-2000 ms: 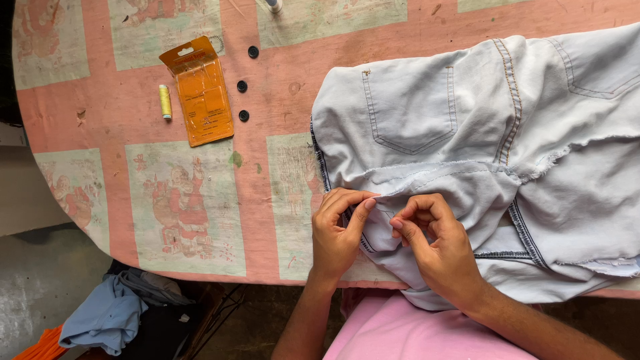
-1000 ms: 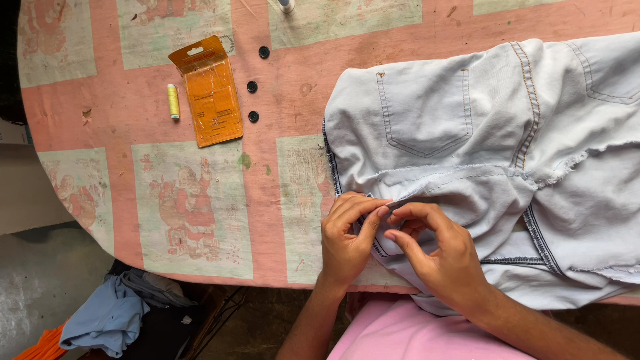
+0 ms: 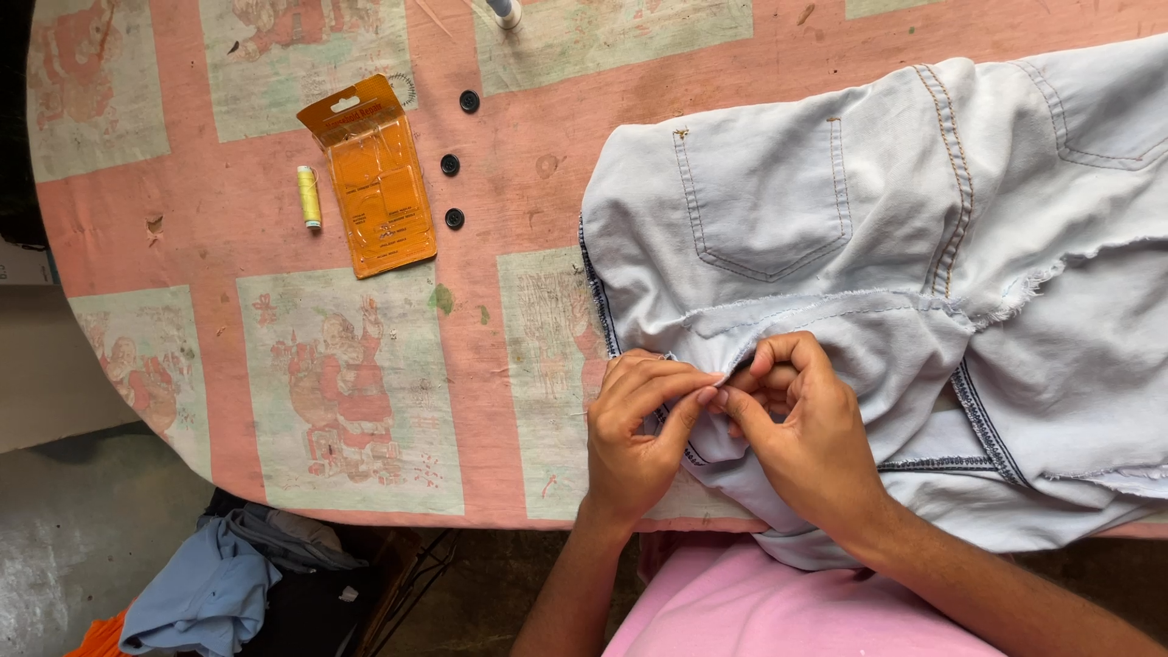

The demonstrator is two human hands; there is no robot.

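A light denim garment (image 3: 776, 196), with a stitched back pocket and frayed edges, is spread over the right side of the table. My left hand (image 3: 643, 424) pinches a folded edge of it between thumb and fingers. Right beside those fingertips, my right hand (image 3: 803, 438) grips the same fold with thumb and forefinger, its other fingers curled. Whether a needle is between the fingers cannot be seen. A thread line runs along the raised seam just above both hands. Dark overlocked seams show at the garment's left edge and below the right hand.
Left of the garment lie three black buttons (image 3: 450, 165), an orange needle packet (image 3: 381, 196) and a yellow thread spool (image 3: 308, 197). A small white-based object (image 3: 505, 13) is at the top edge. Below the cloth-covered table (image 3: 347, 521), a blue cloth (image 3: 201, 584) lies in a clothes pile.
Both hands stay at the fold. Two seconds ago the fingertips were apart; now they meet at the pinched edge. The view has shifted slightly.
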